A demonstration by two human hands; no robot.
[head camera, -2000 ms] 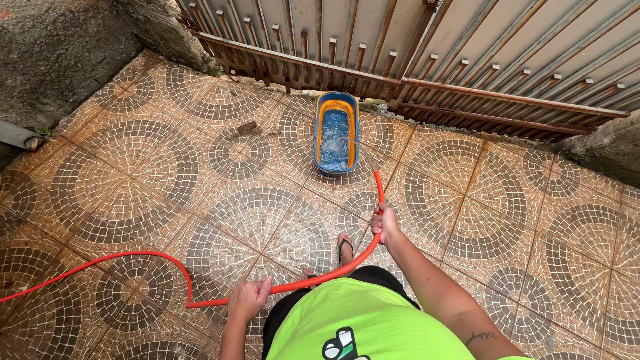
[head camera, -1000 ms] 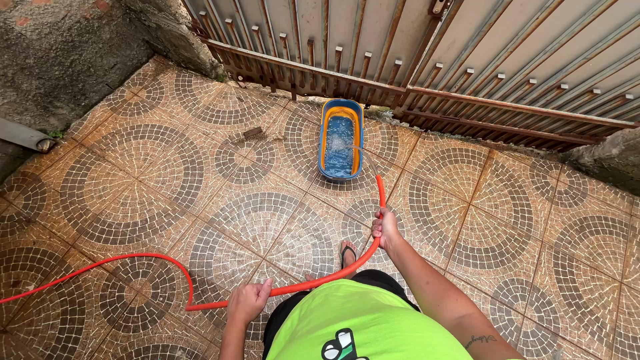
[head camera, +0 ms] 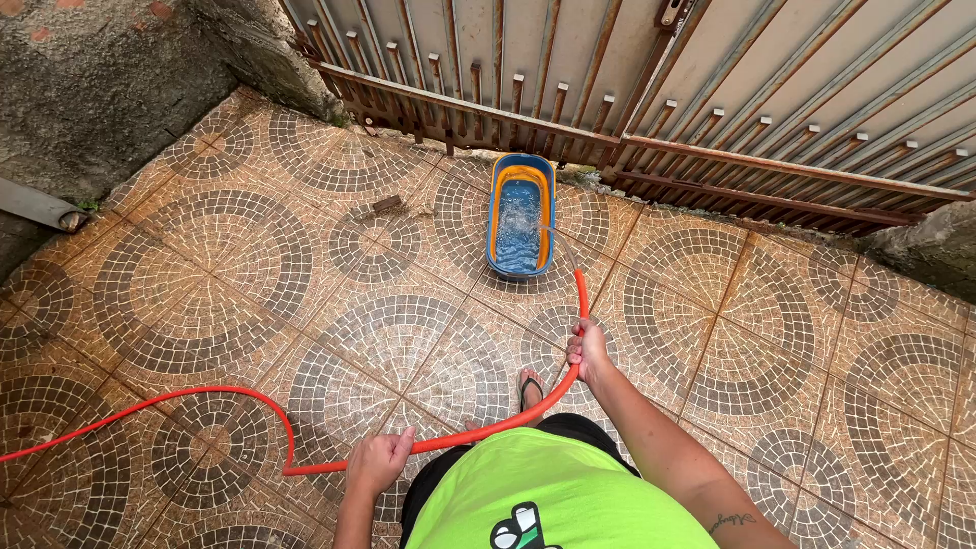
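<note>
My right hand (head camera: 586, 351) grips an orange garden hose (head camera: 543, 407) near its open end, below and right of an oblong blue-and-orange basin (head camera: 521, 165). A thin stream of water (head camera: 565, 242) runs from the hose end into the basin, where the water (head camera: 519, 221) is bubbling. My left hand (head camera: 378, 462) is closed around the same hose, at the left side of my waist. Beyond it the hose bends sharply and curves away to the left edge. The basin stands upright on the patterned floor tiles.
A rusty metal gate (head camera: 488, 110) runs behind the basin. Rough concrete walls (head camera: 99, 84) meet the floor at the left. A gray pipe (head camera: 38, 204) juts from there, and a small brown piece of debris (head camera: 386, 204) lies on the tiles. My foot in a flip-flop (head camera: 531, 389) is below the basin.
Both hands keep their hold on the hose. The view has shifted slightly; nothing else has plainly moved.
</note>
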